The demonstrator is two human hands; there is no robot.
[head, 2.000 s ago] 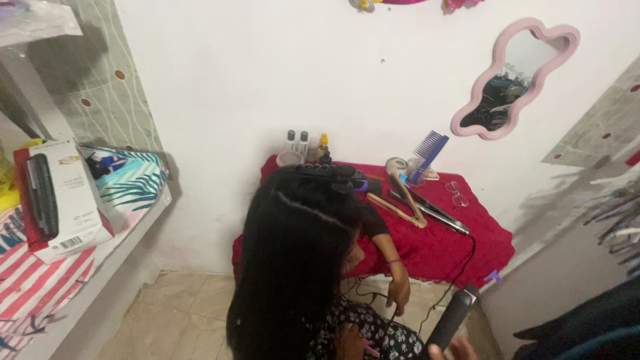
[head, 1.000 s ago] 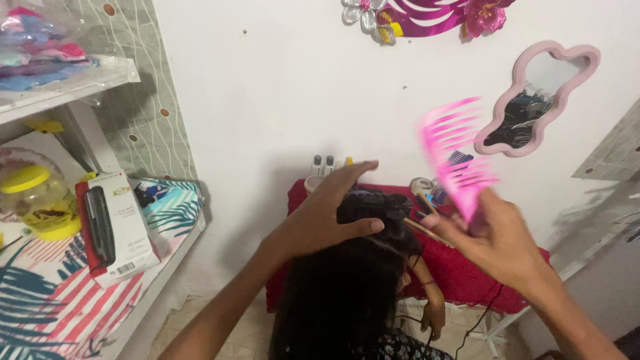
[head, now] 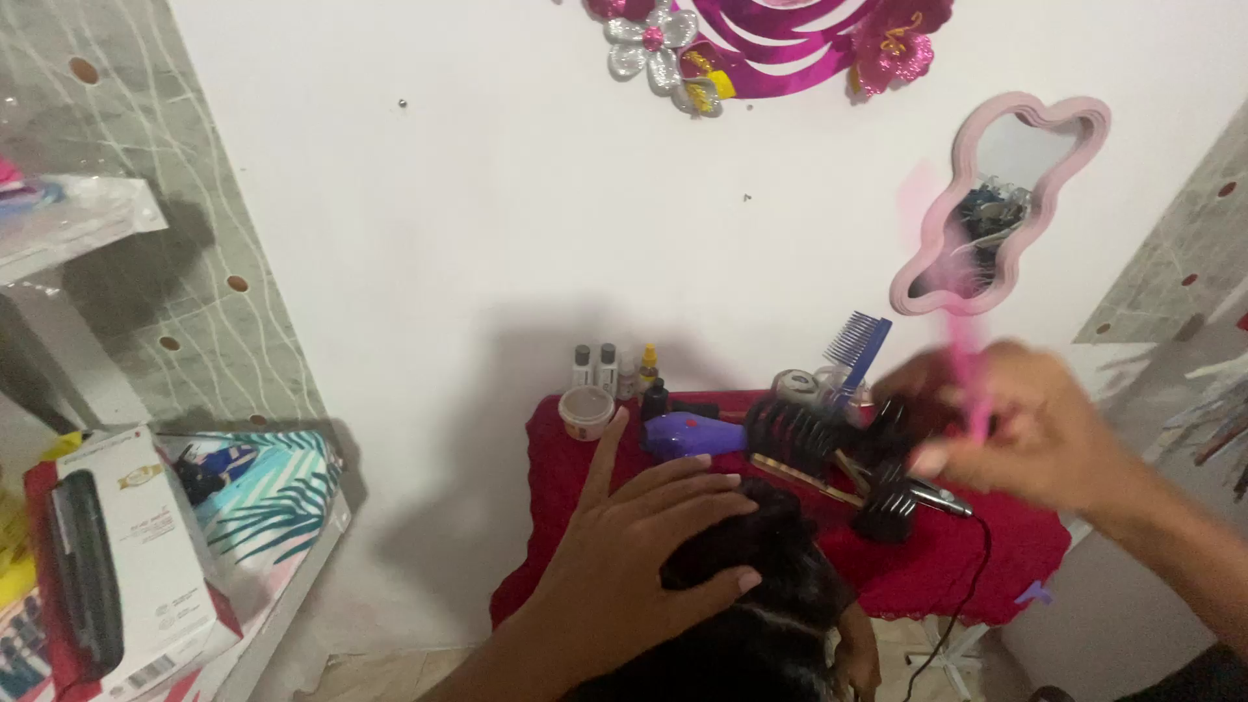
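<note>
The dark hair (head: 721, 639) of a seated person fills the bottom middle, parted by a pale line. My left hand (head: 648, 546) rests on the top of the head, fingers spread. To the right my right hand (head: 1024, 429) holds a blurred pink comb (head: 965, 361) upright, and black hair claw clips (head: 885, 502) are at its fingers; whether it grips them I cannot tell. On the red cloth (head: 1004, 565) beyond the head are a purple hair dryer (head: 694, 435) with a black end piece, a blue comb (head: 863, 356) and a partly hidden flat iron (head: 941, 497).
Small bottles (head: 607, 367) and a round jar (head: 587, 413) stand at the table's back left. A pink wavy-framed mirror (head: 1058, 195) hangs on the wall. A boxed hair tool (head: 146, 565) lies on the left shelf (head: 317, 565). A black cord (head: 975, 585) runs off the table's front right.
My left hand has come down onto the top of the head. My right hand still has the pink comb, now beside the black clips. Two seconds ago a dark device was at my hand.
</note>
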